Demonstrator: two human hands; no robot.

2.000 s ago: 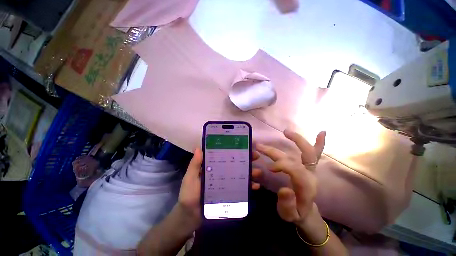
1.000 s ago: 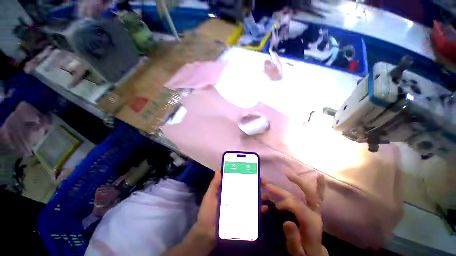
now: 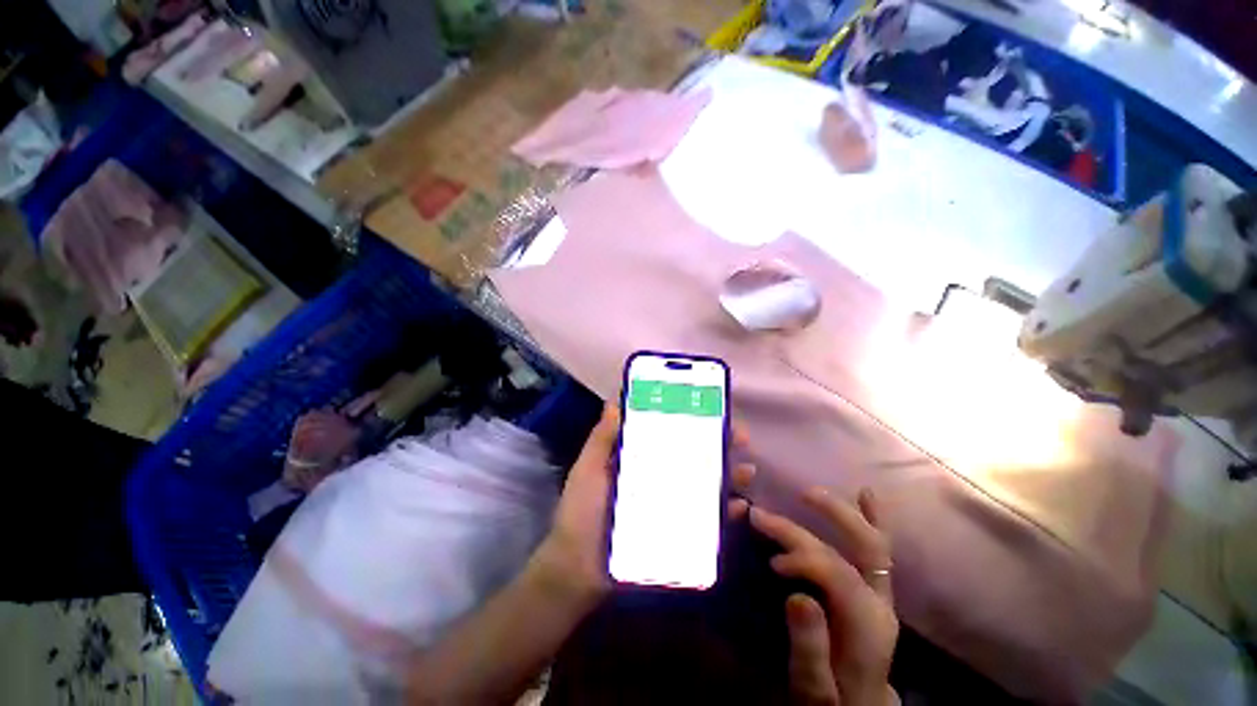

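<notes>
A smartphone (image 3: 667,476) with a dark purple-blue case stands upright in front of me. Its screen is white with a green band near the top. My left hand (image 3: 590,483) holds it from the left side, with fingertips showing at its right edge. My right hand (image 3: 837,586) is just right of the phone, empty, fingers apart and slightly curled, with a ring on one finger. A large pink garment panel (image 3: 620,262) lies on the table behind the phone. A small rolled pink piece (image 3: 772,297), paler inside, sits on the panel.
The sewing machine head (image 3: 1137,297) is at right, in bright lamp glow. A pink piece (image 3: 614,127) lies across brown cardboard (image 3: 476,152) and the white table (image 3: 937,186). A blue basket (image 3: 207,462) of white and pink cloth is at left. A blue tray (image 3: 1119,131) holds scraps behind.
The view has tilted up and shifted, showing more of the floor and trays. The phone's list screen has turned mostly white below the green band. My left hand still holds it.
</notes>
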